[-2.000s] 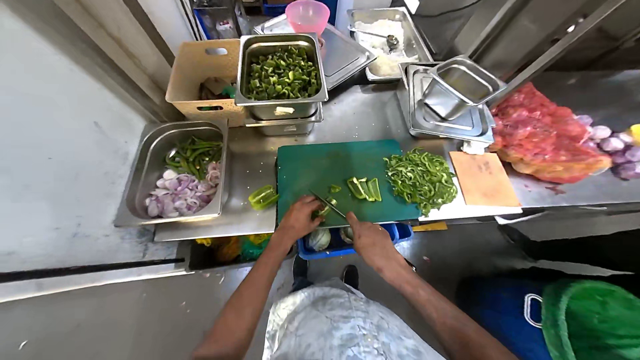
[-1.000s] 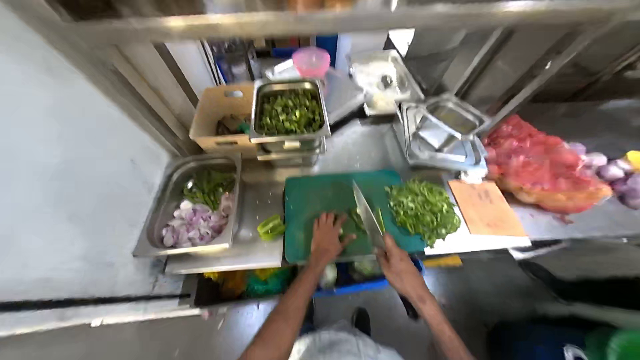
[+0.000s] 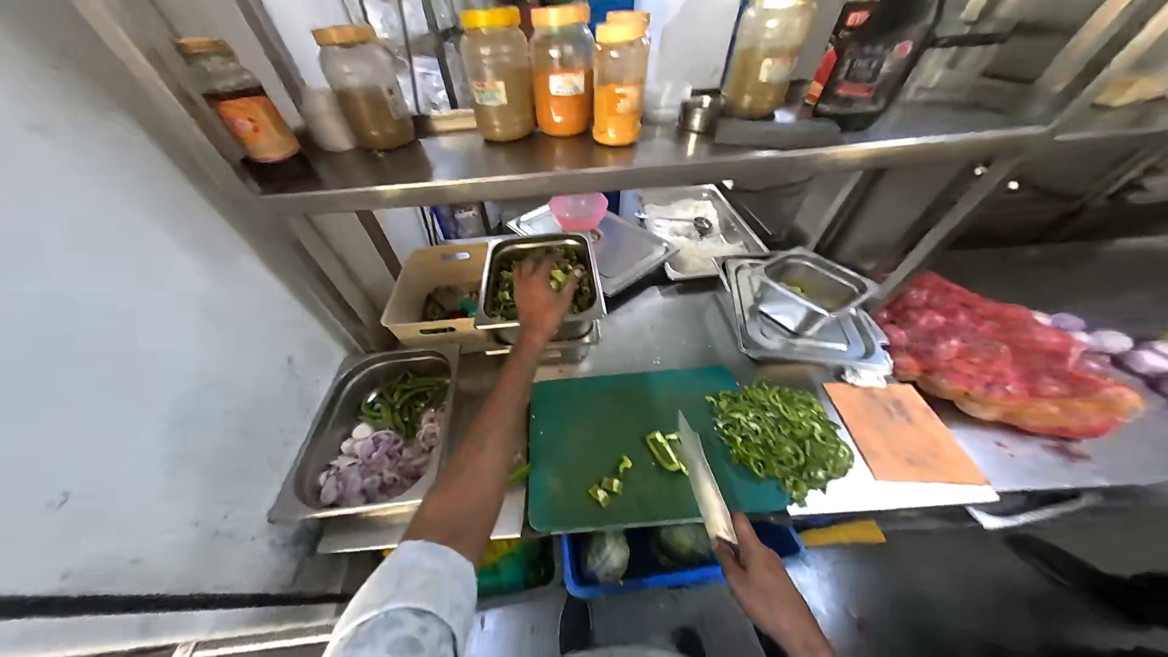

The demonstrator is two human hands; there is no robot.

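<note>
My left hand (image 3: pixel 544 297) reaches over a steel pan (image 3: pixel 598 292) of diced green pepper (image 3: pixel 504 297), its fingers among the pieces; whether it grips any cannot be told. In my right hand (image 3: pixel 762 579) is the handle of a kitchen knife (image 3: pixel 703 479), its blade over the front right of the green cutting board (image 3: pixel 584 411). Pepper strips (image 3: pixel 666 452) lie left of the blade, and small pepper pieces (image 3: pixel 610 484) farther left. A pile of sliced green pepper (image 3: pixel 780 438) covers the board's right edge and the surface beside it.
A steel pan (image 3: pixel 306 470) with chopped onions (image 3: pixel 379 465) and green chillies (image 3: pixel 406 401) stands left. An overhead shelf (image 3: pixel 639 173) holds spice jars (image 3: pixel 561 82). Right are steel lids (image 3: pixel 803 338), an orange-brown board (image 3: pixel 903 433) and a red net sack (image 3: pixel 1004 356). A blue crate (image 3: pixel 639 579) sits below.
My left hand has moved from the cutting board up to the pan of diced pepper. The knife remains in my right hand. The view has tilted up, showing the shelf.
</note>
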